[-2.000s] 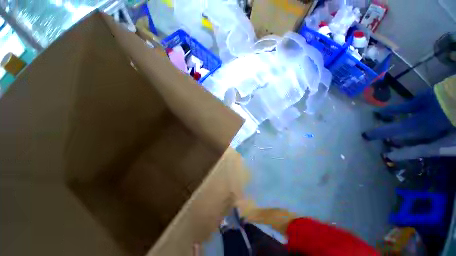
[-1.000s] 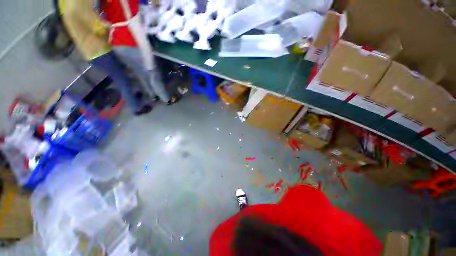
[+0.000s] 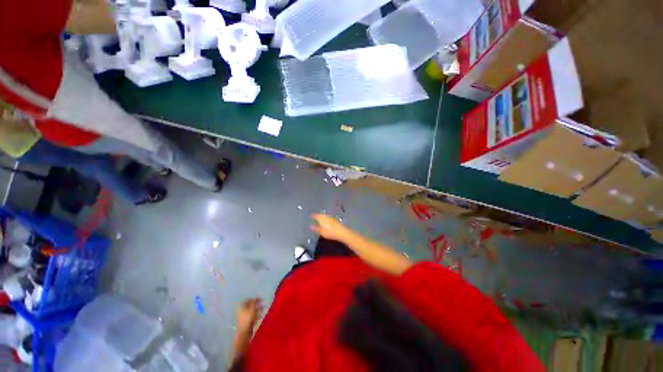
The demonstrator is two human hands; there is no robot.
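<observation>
My right hand (image 3: 331,227) is over the floor in front of my body, empty, with its fingers loosely spread. My left hand (image 3: 248,314) is lower and further left, small and blurred, and shows nothing in it. Neither hand touches the green bench (image 3: 392,149). Several white appliance units (image 3: 240,62) stand on the bench at the upper left. Clear ribbed blister trays (image 3: 352,80) lie beside them. Red and white gift boxes (image 3: 512,116) with brown flaps stand in a row on the right.
A person (image 3: 109,116) in red stands at the bench's left end, with another person's legs behind. Blue crates (image 3: 69,276) with white parts stand at the left edge. Clear trays (image 3: 120,338) are piled at the lower left. Red scraps (image 3: 440,247) litter the floor (image 3: 254,196).
The big open brown carton seen two seconds ago is out of view. The view has swung towards the bench, which now appears nearer. Both my hands have come into view.
</observation>
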